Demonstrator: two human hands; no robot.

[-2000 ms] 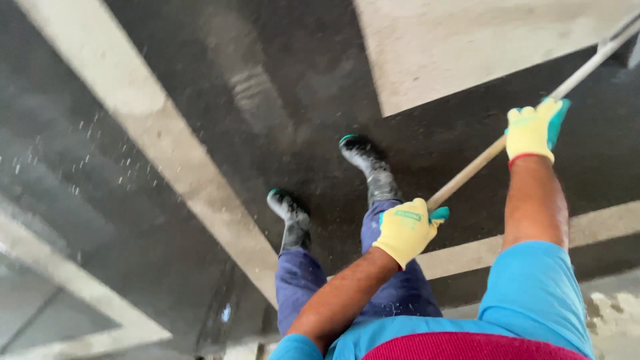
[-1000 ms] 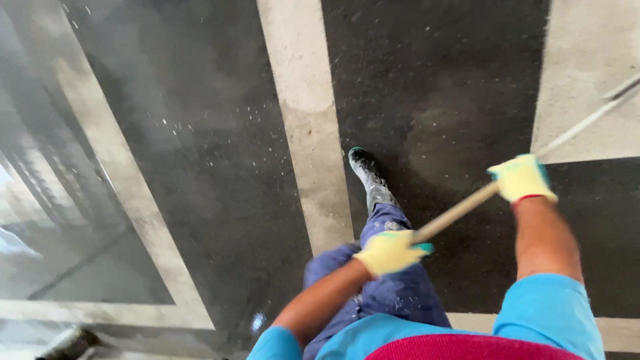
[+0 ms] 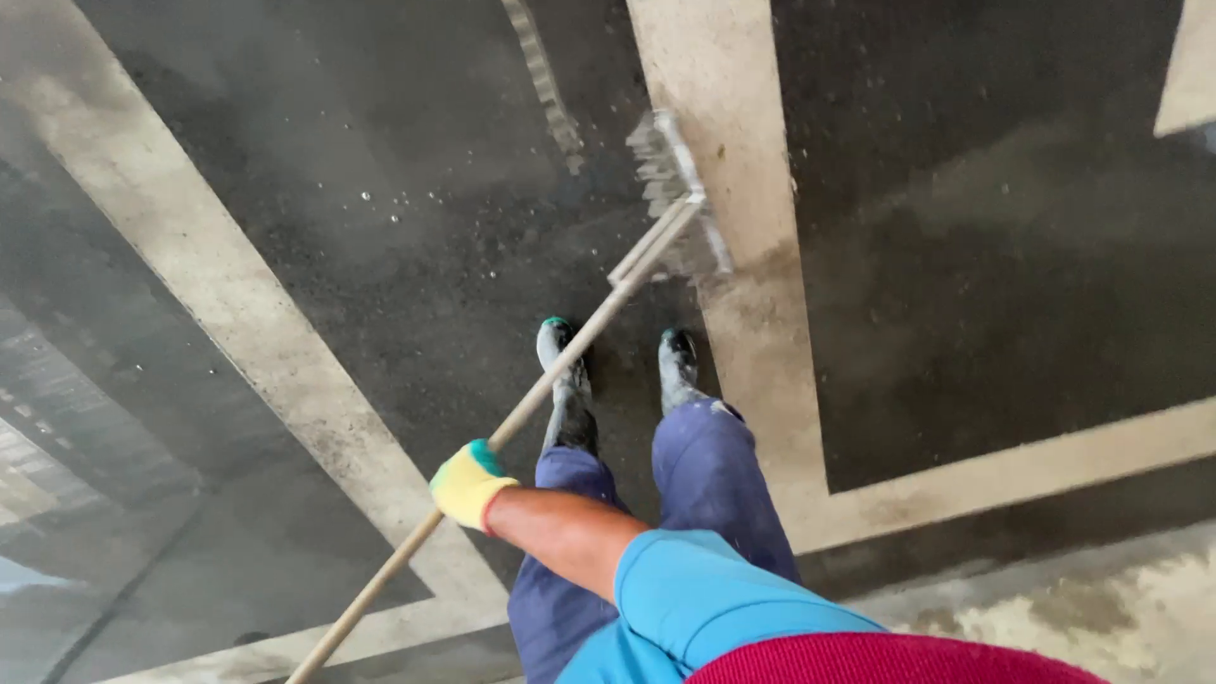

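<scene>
My right hand (image 3: 472,484), in a yellow and teal work glove, is closed around the long wooden pole (image 3: 541,389) of a floor tool. The arm in its blue sleeve reaches across my body to the left. At the pole's far end is a wide, light-coloured head (image 3: 689,180), blurred, like a floor squeegee; it rests at or just over the wet floor, by the left edge of a pale stripe. The pole's near end runs out of view at the lower left. My left hand is not in view.
Dark, wet floor (image 3: 988,237) with pale stripes (image 3: 285,332) spreads all around, with reflections at the left. My rubber boots (image 3: 677,361) stand on the dark part, beyond my blue trousers. A rough pale strip (image 3: 1092,608) lies at the lower right.
My right hand has swung over to the left with the pole, and the tool's head has come into view. My left hand has left the view. The view has shifted.
</scene>
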